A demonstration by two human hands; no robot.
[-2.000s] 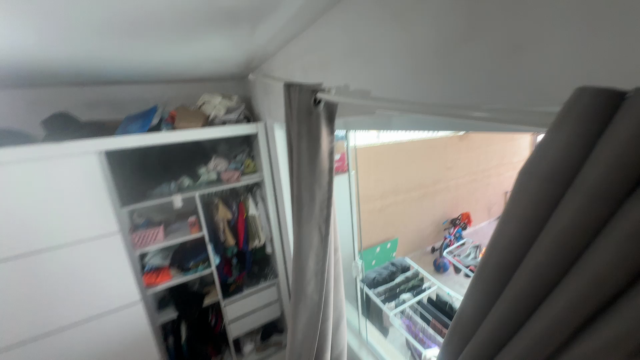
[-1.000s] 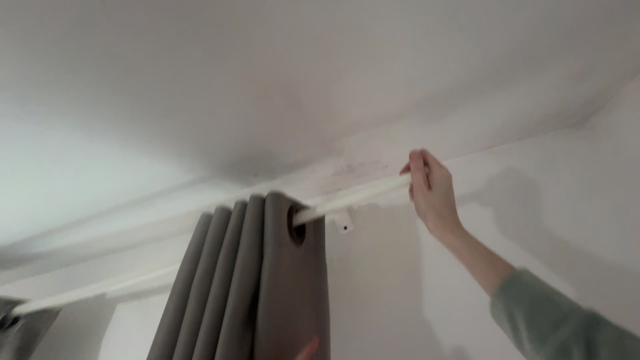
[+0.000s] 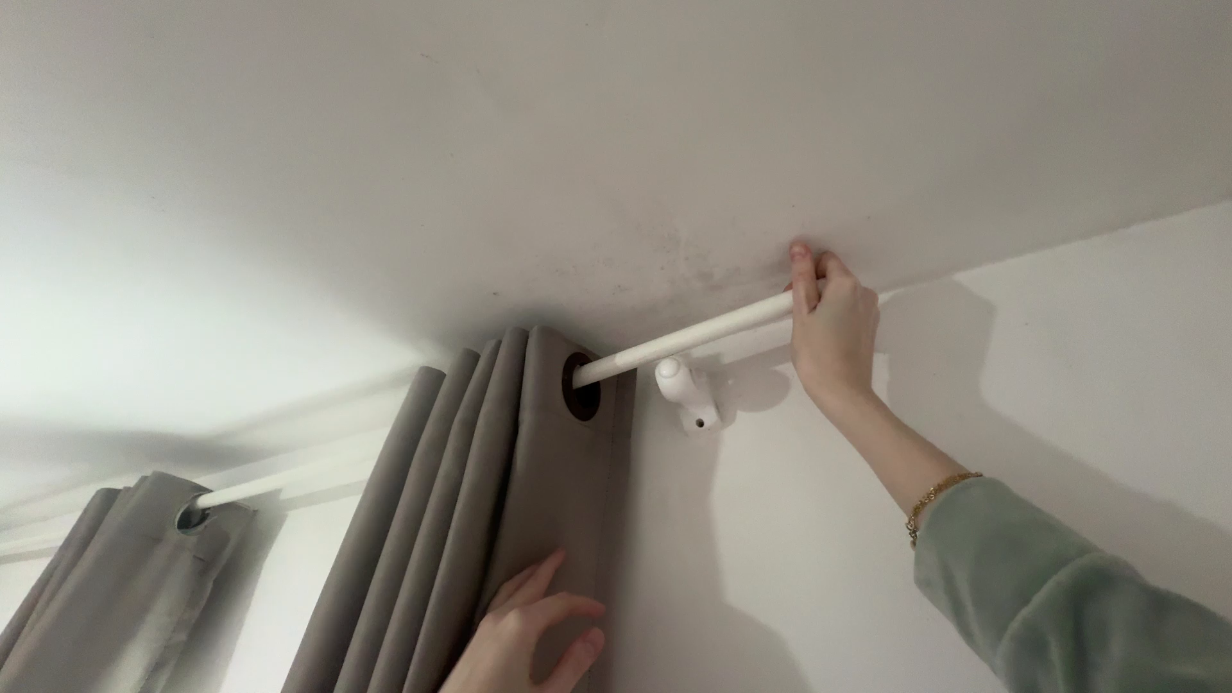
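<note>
My right hand (image 3: 835, 332) grips the end of a white curtain rod (image 3: 707, 332) close under the ceiling. The rod passes through the dark eyelet (image 3: 581, 386) of a bunched grey curtain (image 3: 539, 481). Below the rod, a white wall bracket (image 3: 688, 393) with a rounded tip and a screw hole is fixed to the wall; the rod is apart from it. My left hand (image 3: 529, 626) is at the lower middle, fingers spread, in front of the curtain's folds. Whether its fingertips touch the cloth I cannot tell.
A second grey curtain (image 3: 125, 577) hangs from the rod at the lower left, with bright window light between the two curtains. The ceiling (image 3: 616, 144) is close above the rod and bears dark spots. A white wall (image 3: 1059, 385) stands on the right.
The view has swung from the wardrobe and window up to the rod's end. Since one second ago, my left hand has come further into view, before the curtain. My right hand still holds the rod.
</note>
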